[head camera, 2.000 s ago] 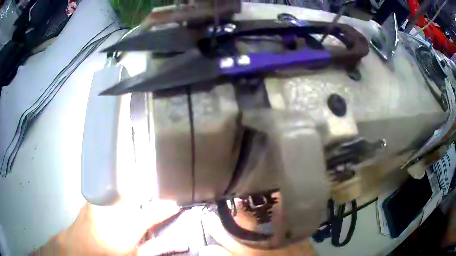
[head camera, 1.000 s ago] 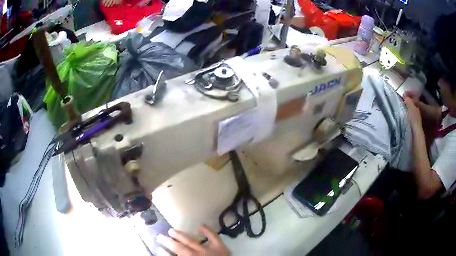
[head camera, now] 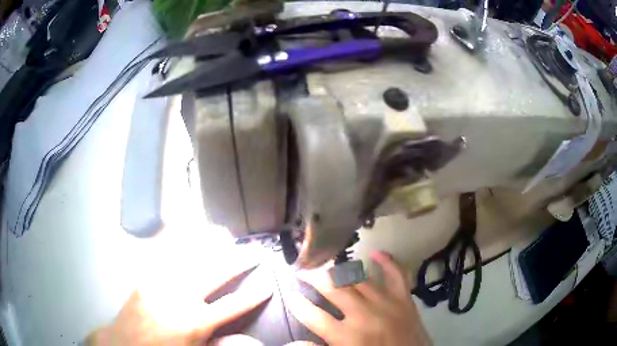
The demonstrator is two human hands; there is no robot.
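Note:
A grey fabric piece [head camera: 264,316] lies under the cream sewing machine head [head camera: 254,169], with a dark line running toward the needle area. My left hand [head camera: 196,307] lies on its left side, fingers apart and partly washed out by glare. My right hand [head camera: 365,311] lies on its right side, fingers spread, beside a small grey block [head camera: 349,272]. Both hands press flat, gripping nothing that I can see, and are cut off by the bottom edge. The needle and presser foot are lost in the glare.
Purple and dark snips [head camera: 298,57] lie on the machine head. Black scissors [head camera: 460,263] and a phone [head camera: 555,257] lie at right. Layered grey panels [head camera: 74,128] and a pale rounded bar [head camera: 143,169] are at left. A green bag [head camera: 183,15] is behind.
The view has swung back down and closer to the machine head. My left hand is now in view, and my right hand is beside the needle area on the fabric.

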